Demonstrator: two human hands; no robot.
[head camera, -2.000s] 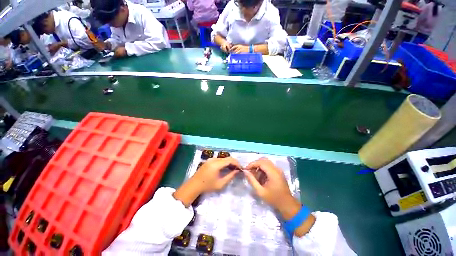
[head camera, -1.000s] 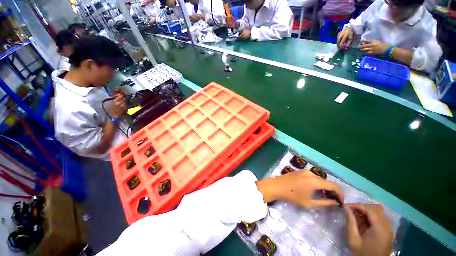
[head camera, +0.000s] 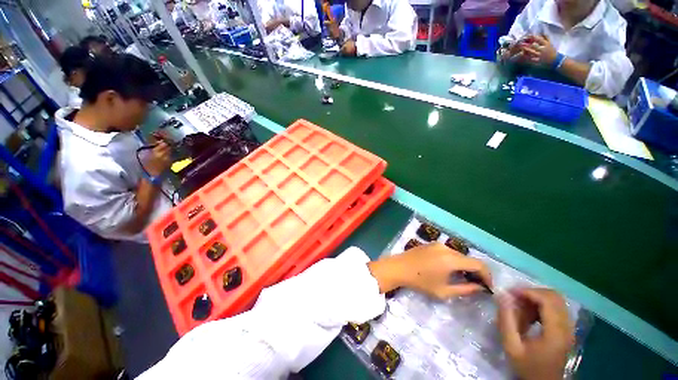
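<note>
My left hand (head camera: 431, 271) holds a small dark module (head camera: 474, 277) between thumb and fingers above the clear blister tray (head camera: 453, 334). My right hand (head camera: 537, 330) is beside it, slightly blurred, its fingertips close to the module's edge; whether it grips anything cannot be told. Several dark modules with gold marks lie in the tray, some at its far edge and one at its near left corner (head camera: 385, 357). The orange-red turnover tray (head camera: 262, 194) lies tilted on another at left, with dark units in its nearer left pockets.
The green conveyor belt (head camera: 416, 141) runs beyond the bench edge, with a small white piece (head camera: 496, 139) on it. A blue bin (head camera: 549, 99) stands across the belt before a person in white. Another person in white (head camera: 111, 159) sits at left, beside dark plastic bags (head camera: 215, 152).
The view has turned left since the first frame, bringing the person at left into sight. My right hand's fingers have shifted slightly; my left hand still holds the module.
</note>
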